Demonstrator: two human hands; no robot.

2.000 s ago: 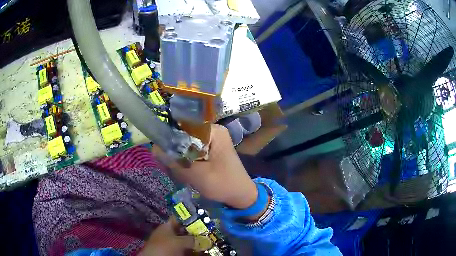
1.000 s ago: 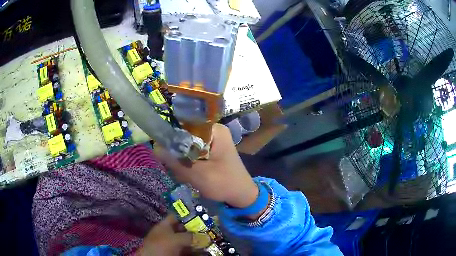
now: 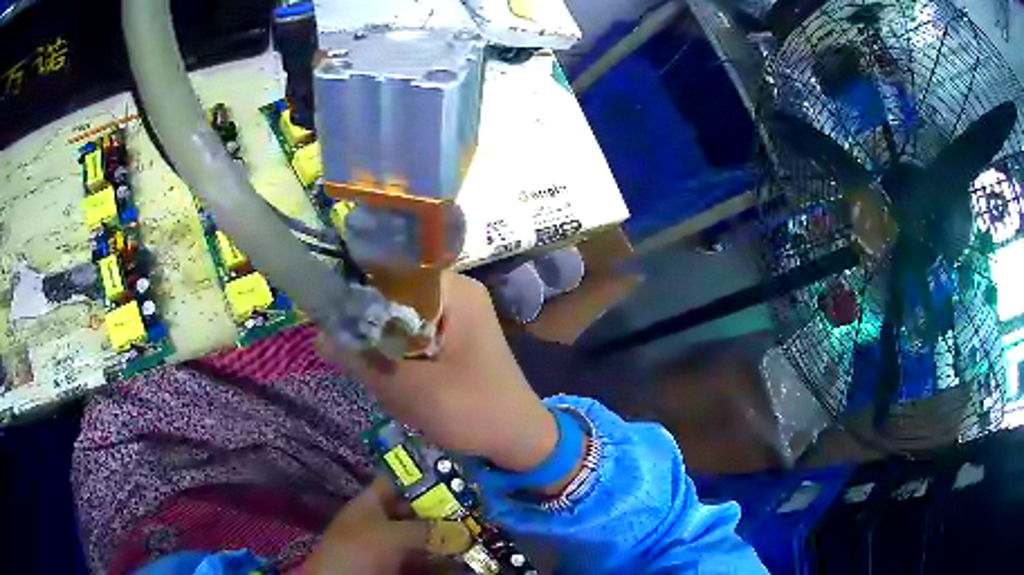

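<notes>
My right hand (image 3: pixel 449 388) is closed around the crusted lower end of the glue dispensing gun (image 3: pixel 399 124), a silver ribbed block above an orange bracket. A thick grey supply hose (image 3: pixel 208 169) curves down to it. The gun's tip is hidden behind my hand. My left hand (image 3: pixel 365 539) holds a narrow power supply board (image 3: pixel 432 489) with yellow blocks and small pale-topped cylinders, low over the patterned cloth on my lap. The board lies below my right wrist, partly covered by it.
Boards in rows (image 3: pixel 124 292) lie on the stained cream panel (image 3: pixel 45 213) at left. A white carton (image 3: pixel 550 169) is beyond the gun, with round tubs (image 3: pixel 539 281) in an open brown box below. A large black fan (image 3: pixel 898 213) stands right. Dark totes (image 3: pixel 898 517) are lower right.
My right hand and the gun have moved a little to the left, and the hose has shifted with them. The held board has barely moved.
</notes>
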